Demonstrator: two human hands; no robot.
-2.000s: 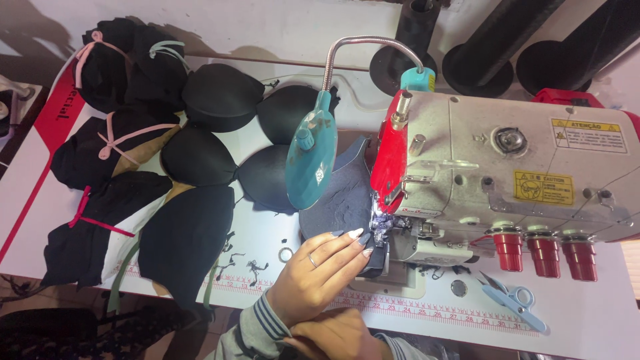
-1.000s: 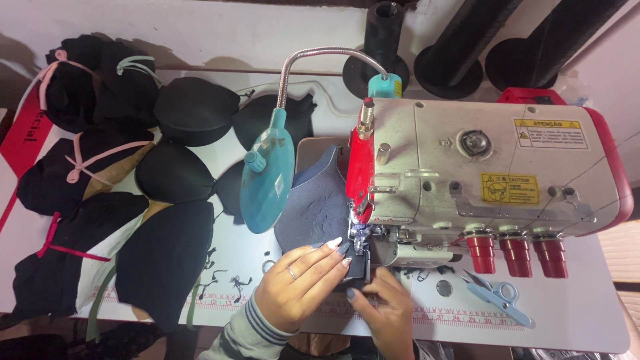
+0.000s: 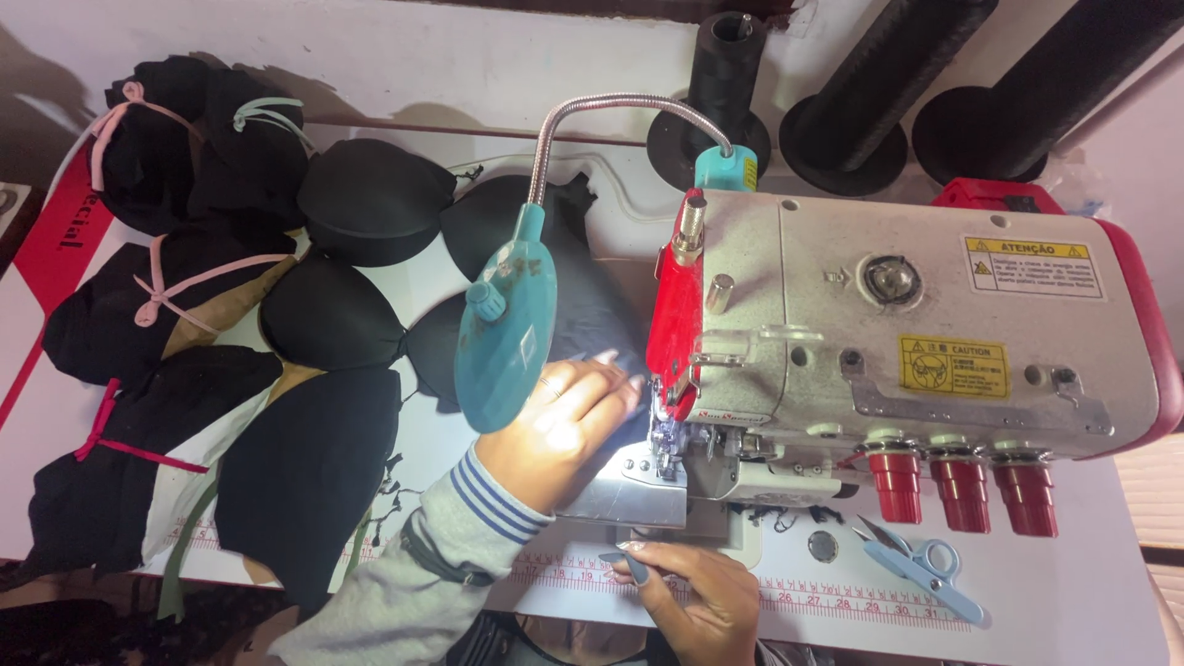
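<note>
A dark blue-grey fabric piece (image 3: 597, 310) lies left of the needle area of a white and red overlock sewing machine (image 3: 832, 314). My left hand (image 3: 569, 421) has its curled fingers on this fabric, beside the lit presser foot (image 3: 664, 435) and over the edge of the metal plate (image 3: 629, 486). The teal lamp head (image 3: 504, 333) covers part of the fabric. Near the front edge of the table, my right hand (image 3: 698, 597) is apart from the fabric, thumb and fingertips close together; whether something small is between them cannot be told.
Black moulded cups (image 3: 375, 199) and black fabric pieces (image 3: 301, 472) with coloured ties cover the left side. Light-blue thread snips (image 3: 925, 564) and a small round disc (image 3: 821, 546) lie at front right, by a printed ruler (image 3: 869, 606). Black thread cones (image 3: 726, 74) stand behind the machine.
My left hand has moved back, away from the front of the presser foot. My right hand has come off the work toward the table's front edge. The fabric now reaches farther back.
</note>
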